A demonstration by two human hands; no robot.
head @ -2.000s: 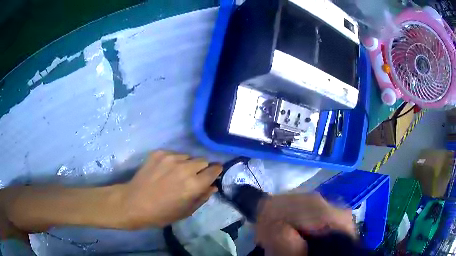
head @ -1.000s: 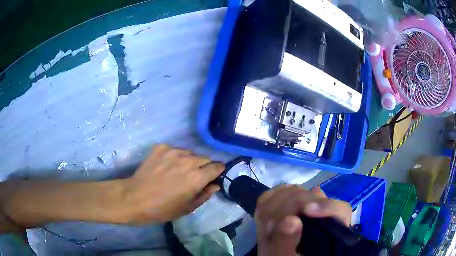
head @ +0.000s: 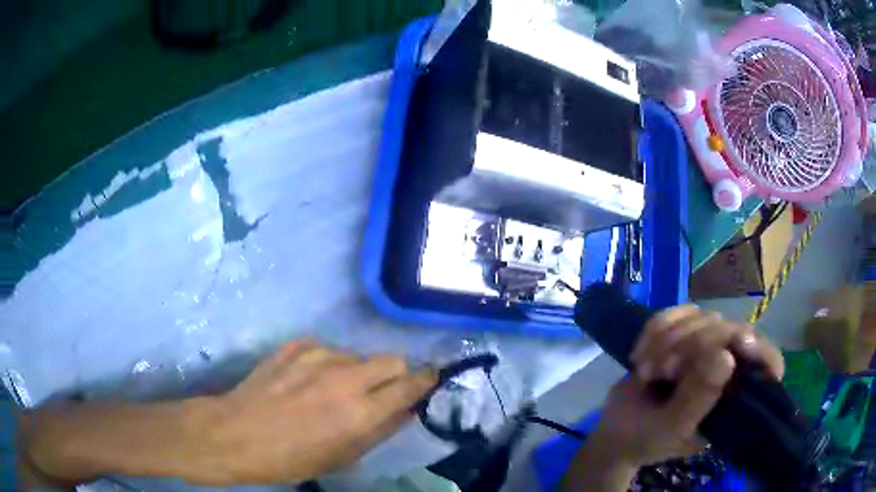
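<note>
My right hand [head: 672, 384] grips the black electric screwdriver [head: 615, 322]. Its thin bit points at the metal pickup plate [head: 523, 259] of the screw feeder [head: 562, 125]. Whether a screw sits on the tip is too small to tell. My left hand [head: 307, 413] holds the edge of a black ear-cup ring [head: 468, 365] on the white sheet, below the feeder. A thin dark wire runs from the ring. The rest of the headphone frame is blurred at the bottom.
The feeder stands in a blue tray [head: 384, 240]. A pink fan [head: 783, 120] is at the upper right, with a cardboard box [head: 740, 267] below it. A clear plastic bag [head: 663, 38] is behind the feeder. A green crate [head: 845, 413] is at the lower right.
My right hand has lifted the screwdriver off the ear-cup ring and moved it up and right to the feeder's pickup plate. My left hand still holds the ring. The camera view has shifted.
</note>
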